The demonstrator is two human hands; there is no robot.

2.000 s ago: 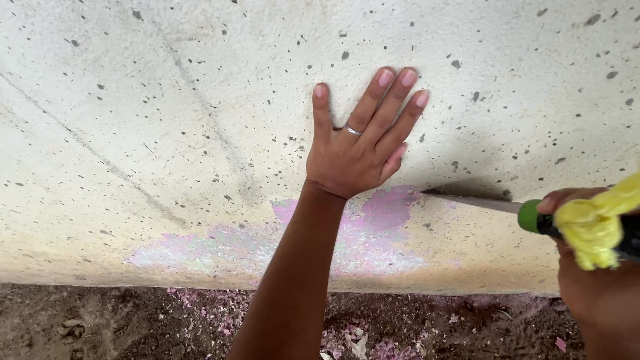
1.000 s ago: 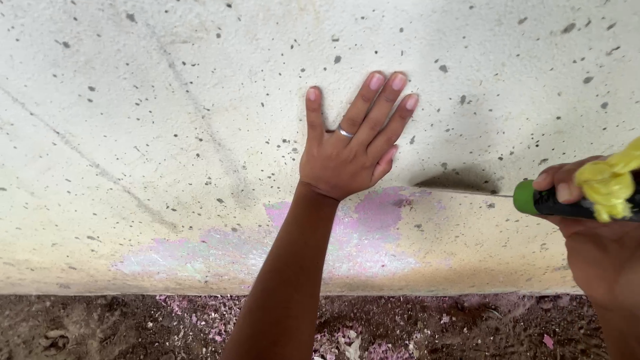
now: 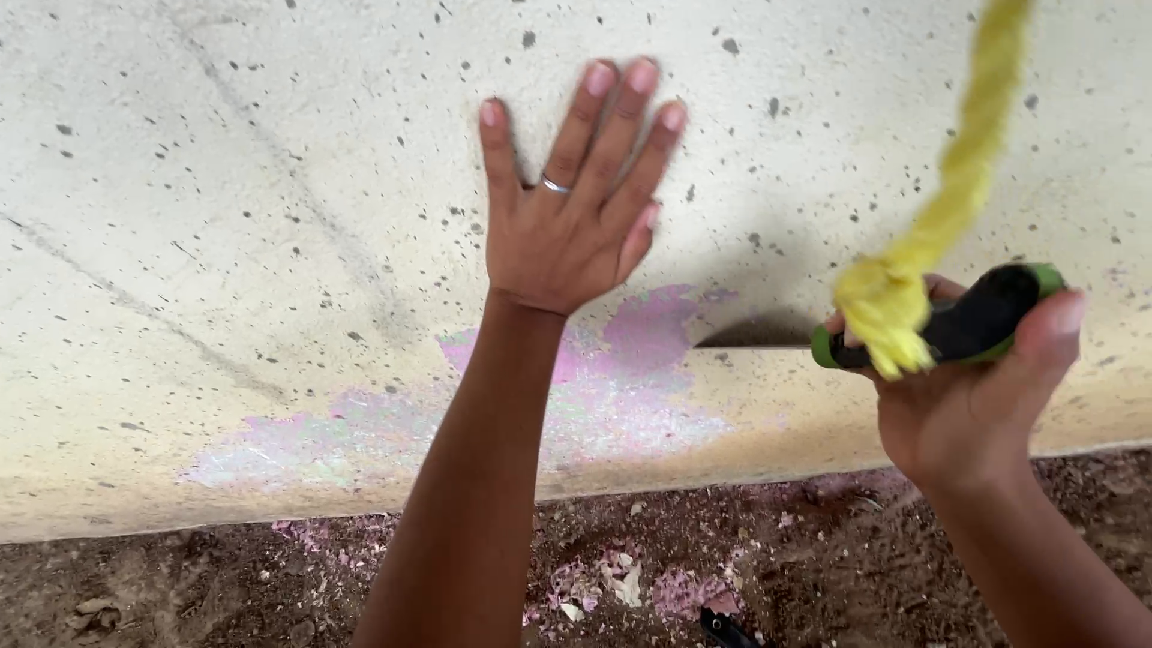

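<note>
My left hand [image 3: 567, 207] lies flat on a speckled cream painted wall [image 3: 378, 180], its fingers spread and a ring on one finger. To its right, my right hand [image 3: 967, 387] grips the black and green handle [image 3: 976, 315] of a hand tool. The tool's thin blade, seen edge-on, reaches left to the edge of a pink and whitish patch [image 3: 648, 337] of exposed wall; its exact kind cannot be told. A yellow twisted cord [image 3: 972, 153] with a frayed knot hangs in front of the handle. Part of the patch is hidden behind my left forearm.
Brown soil [image 3: 837, 558] runs along the wall's foot, strewn with pink and pale paint flakes [image 3: 621, 576]. A small black object [image 3: 724, 627] lies at the bottom edge of the view. Dark streaks mark the wall on the left.
The handle in my right hand is turned differently, and the yellow cord now extends upward. My left hand stays spread on the wall. The black object at the bottom has come into view.
</note>
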